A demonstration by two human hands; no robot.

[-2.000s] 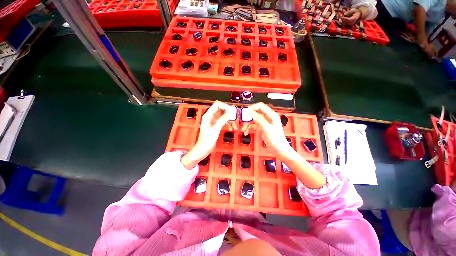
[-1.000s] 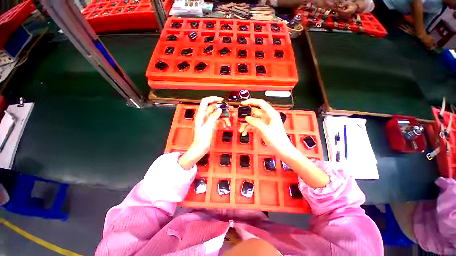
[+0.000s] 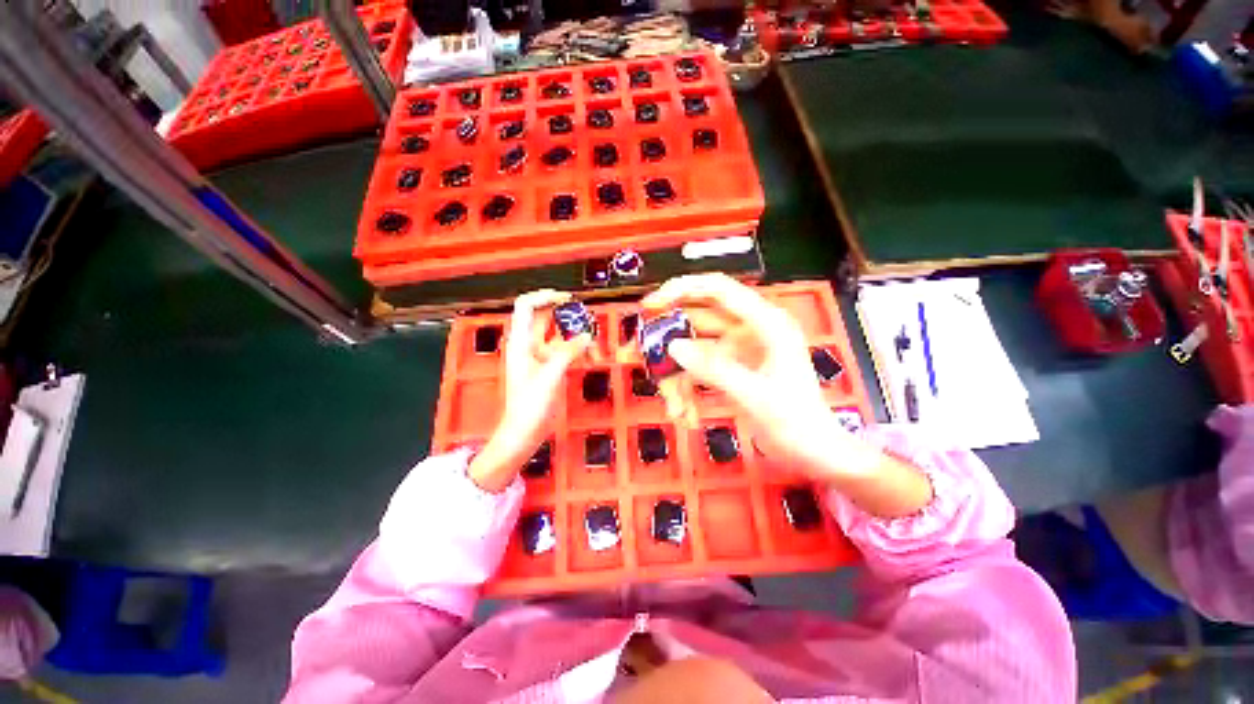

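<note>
My left hand holds a small dark watch body in its fingertips, above the back part of the near orange-red tray. My right hand holds another watch body between thumb and fingers, right of the first and a little apart. Both units look dark with pale glints. The near tray holds one black unit per pocket in most pockets; some pockets are empty. My hands and forearms hide part of its back rows and right side.
Stacked trays filled with units stand beyond, with small shiny pieces and a white label at their front. Right are paper sheets with pens and a red parts box. A metal upright and clipboard are left.
The view has turned and shifted. The units showed white screens two seconds ago and now look dark. My right hand has come closer, and its unit looks larger and tilted.
</note>
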